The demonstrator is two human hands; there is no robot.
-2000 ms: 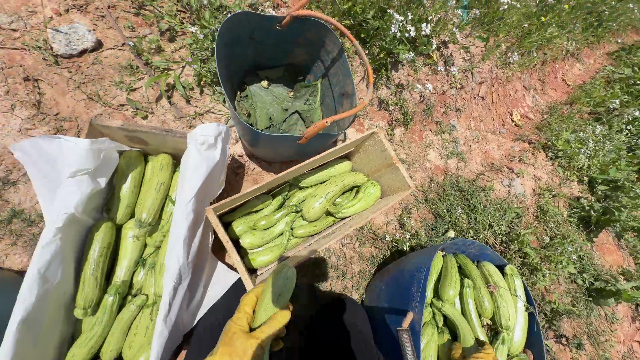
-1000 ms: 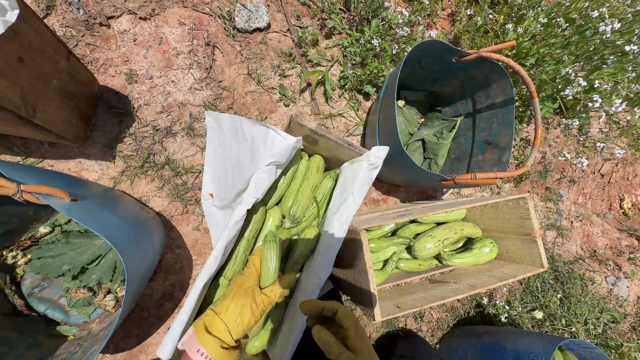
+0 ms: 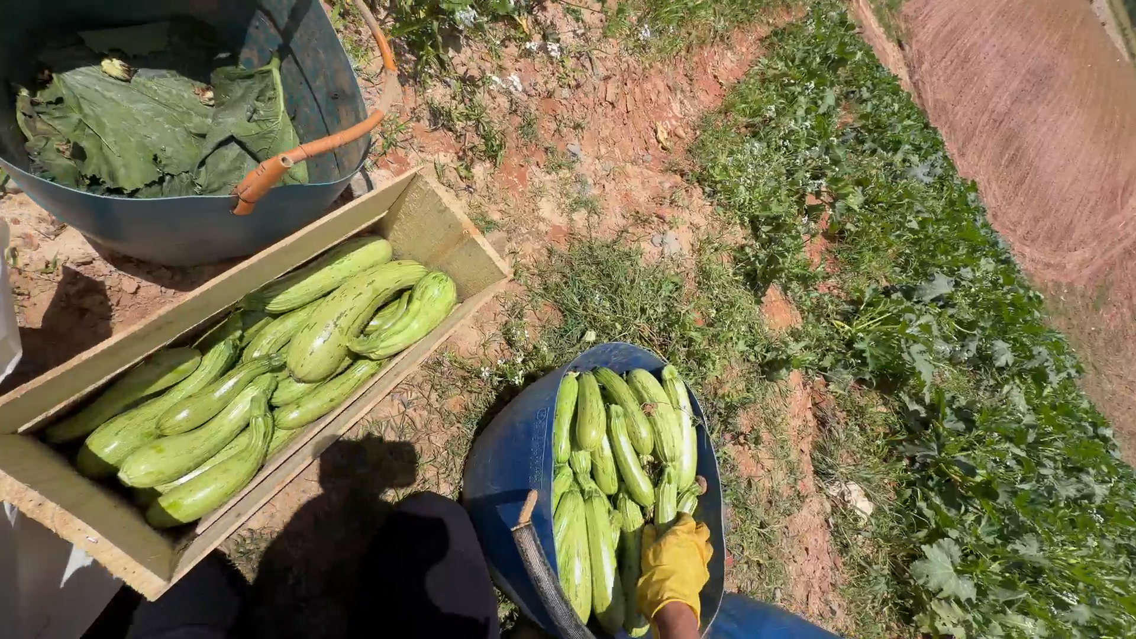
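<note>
My right hand [image 3: 676, 566], in a yellow glove, reaches down into a blue plastic bucket [image 3: 506, 475] at the bottom centre. Its fingers touch the light green zucchini [image 3: 632, 457] packed inside; the fingertips are partly hidden, so I cannot tell whether it grips one. My left hand is out of view. Left of the bucket, a long wooden crate [image 3: 444, 232] stands at a slant, with several light green zucchini [image 3: 204, 444] piled in it. One near its right end is strongly curved.
Large green leaves [image 3: 133, 124] lie in a dark blue bucket [image 3: 177, 222] with an orange handle [image 3: 311, 146] at top left. White paper [image 3: 7, 311] shows at the left edge. A black hose-like handle [image 3: 550, 577] crosses the near bucket's rim. Leafy plants [image 3: 941, 355] grow on the right.
The view has swung right. One second ago my left hand was over the paper-lined crate and my right hand beside it; now my right hand is in the blue bucket and my left is out of view.
</note>
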